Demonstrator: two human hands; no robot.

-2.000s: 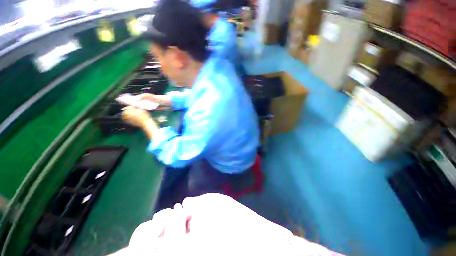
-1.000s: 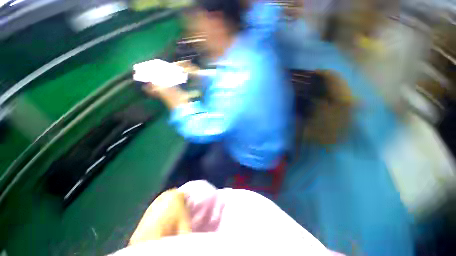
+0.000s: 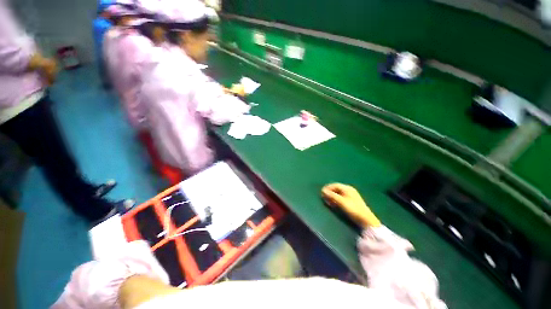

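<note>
My right hand (image 3: 347,202) rests on the green bench mat with its fingers curled in; no object shows in it. My left hand (image 3: 142,289) is at the bottom left, bent in against my clothing; only a part near the wrist shows and its fingers are hidden. A long black phone tray (image 3: 393,194) lies on the bench to the right of my right hand, with dark glossy units and small white labels in it. A red-orange tray (image 3: 188,265) with dark phones is low at the left, beside my left sleeve.
A white record sheet (image 3: 226,202) and a white cable (image 3: 181,232) lie over the red tray. A paper sheet (image 3: 305,136) bears a small pink item. A crumpled white heap (image 3: 249,127) lies by a seated person in pink. Another person stands at left. Two bins (image 3: 402,67) sit behind the rail.
The view has swung left, from the neighbour in blue to those in pink. The red tray and my right hand on the mat now show; the black tray is now at the right.
</note>
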